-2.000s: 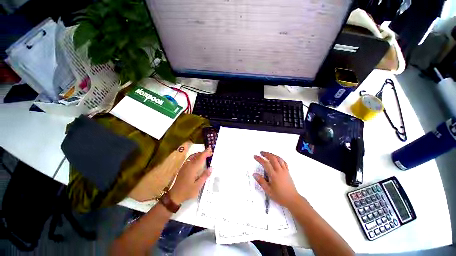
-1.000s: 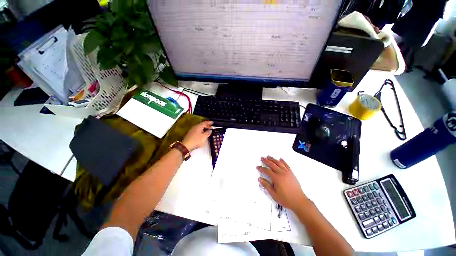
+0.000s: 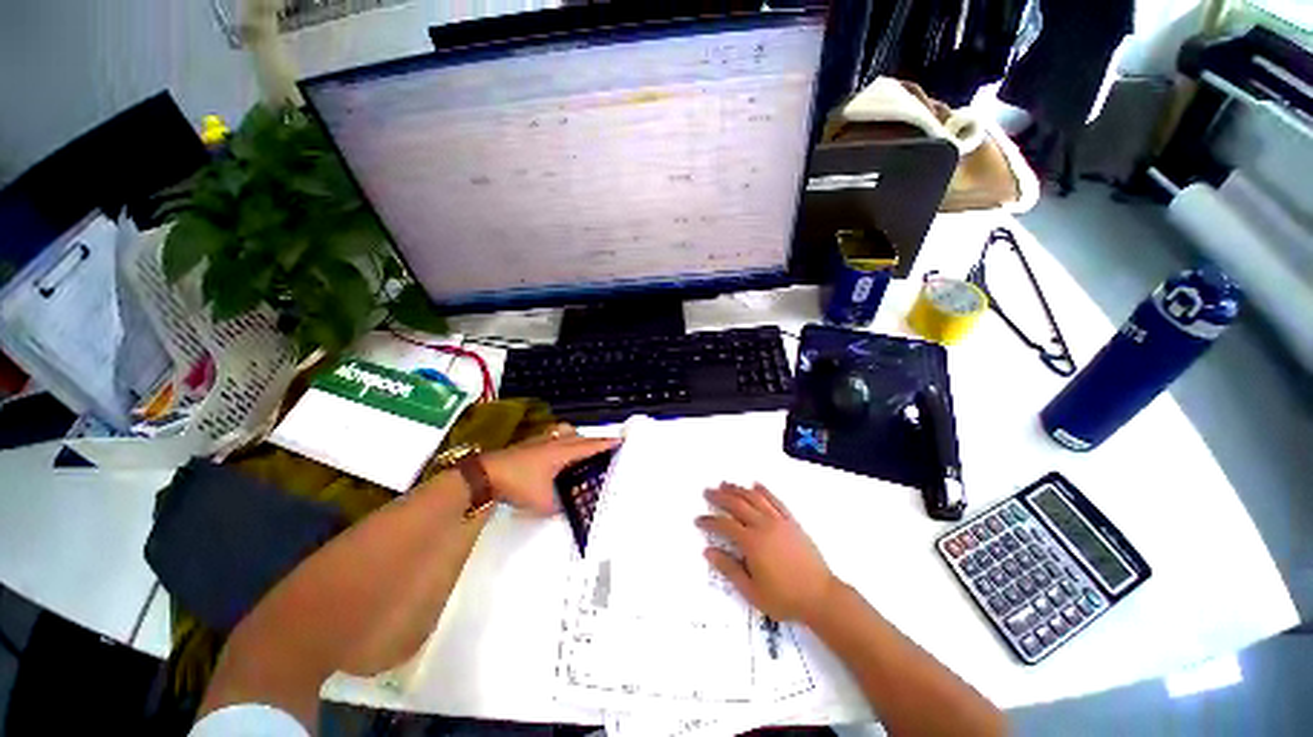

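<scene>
White printed sheets (image 3: 670,576) with line drawings lie on the desk before the keyboard. My right hand (image 3: 770,554) rests flat on them, fingers spread. A small dark thing, perhaps a pen, shows at the edge of this hand. My left hand (image 3: 533,472) reaches to the sheets' upper left corner, its fingertips over a dark device with rows of buttons (image 3: 583,497) that lies partly under the paper. Whether these fingers grip anything is hidden.
The keyboard (image 3: 648,372) and monitor (image 3: 590,173) stand behind the sheets. A mouse pad (image 3: 835,449), calculator (image 3: 1044,566), yellow tape roll (image 3: 946,310) and navy bottle (image 3: 1145,357) are right. Olive cloth (image 3: 504,422), dark folded cloth (image 3: 238,536) and notebook (image 3: 375,418) are left.
The view has swung right and up. My left fingers have moved from near the keyboard's left end to the sheets' upper left corner. My right hand stays on the sheets.
</scene>
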